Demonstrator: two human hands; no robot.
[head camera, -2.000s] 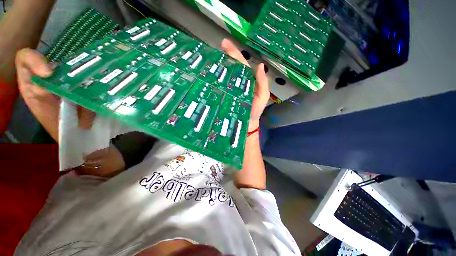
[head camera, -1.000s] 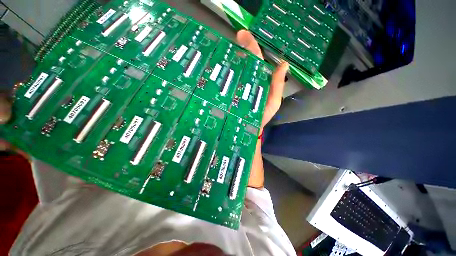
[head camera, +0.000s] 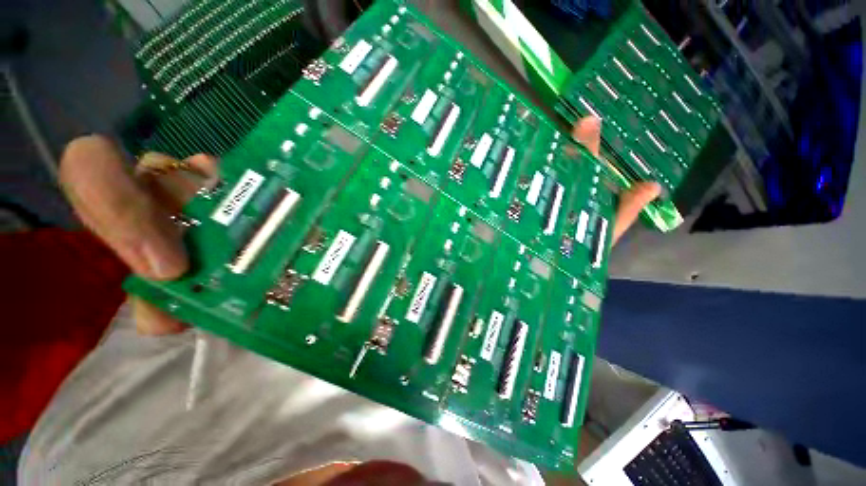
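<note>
A large green PCB panel (head camera: 408, 228) is held up, tilted, in front of me. It has two rows of repeated boards. Long pale connectors (head camera: 361, 281) and small white printed labels (head camera: 330, 257) sit side by side on them. My left hand (head camera: 142, 223) grips the left corner, thumb on top. My right hand (head camera: 622, 180) holds the far right edge, mostly hidden behind the panel. A thin white strip (head camera: 197, 370), perhaps the label sheet seen edge-on, hangs below my left hand.
More green panels (head camera: 650, 100) lie at the upper right beside green-and-white striped tape (head camera: 522, 43). Rows of green boards (head camera: 218, 47) stand at the upper left. A blue machine panel (head camera: 731, 365) is at right, with a keyboard (head camera: 674, 462) below. Red fabric (head camera: 57, 323) shows at left.
The panel tilted up closer to my face, then shifted right across the view. The view has turned, and my left hand shows more fully at the corner. Both hands still hold the panel.
</note>
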